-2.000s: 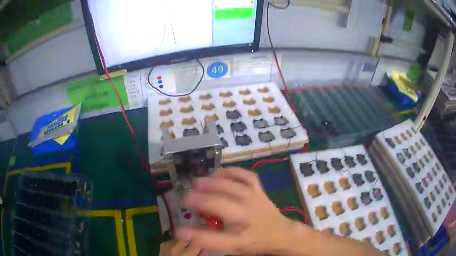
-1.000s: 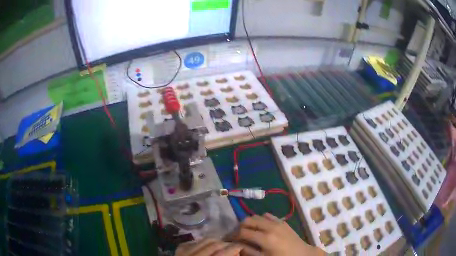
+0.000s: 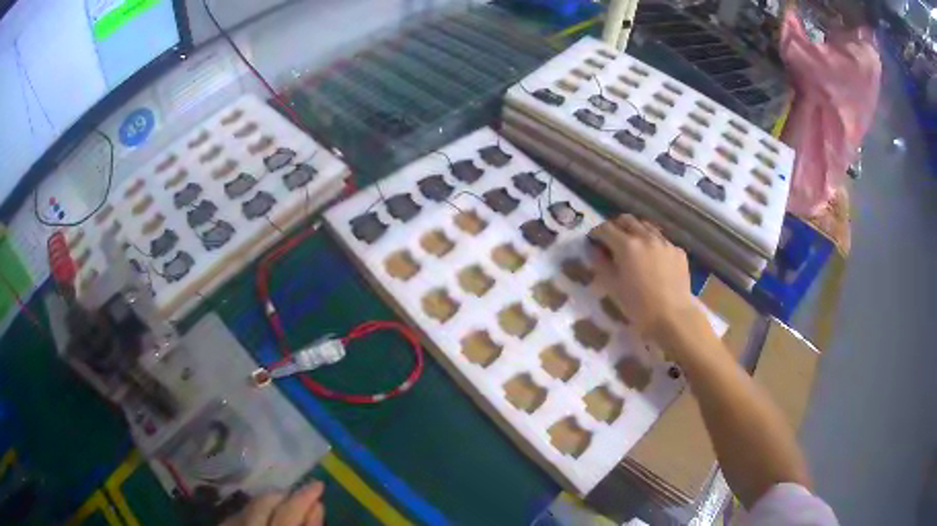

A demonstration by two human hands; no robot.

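Note:
My right hand (image 3: 642, 269) is over the right part of the white foam tray (image 3: 658, 429), its fingertips at the cut-outs beside the dark speaker modules (image 3: 564, 214). Whether it holds a part cannot be told. My left hand (image 3: 283, 508) is cut off by the bottom edge, just in front of the test fixture (image 3: 241, 396); its grip cannot be told. The fixture's red clamp handle (image 3: 62, 259) stands upright. The white test lead connector (image 3: 316, 354) lies on the mat right of the fixture, joined to a looped red cable (image 3: 419, 362).
A second foam tray stack (image 3: 334, 170) stands behind the fixture. Another stack (image 3: 765, 221) stands at the back right, with clear blister trays (image 3: 411, 77) behind. Cardboard (image 3: 673, 452) and a blue bin (image 3: 801, 269) are at right. A person in pink (image 3: 832, 103) is far right.
The view has swung right. My right hand has moved from the fixture's front to the foam tray. The clamp handle, lowered under my hand two seconds ago, is up. The monitor shows a curve again.

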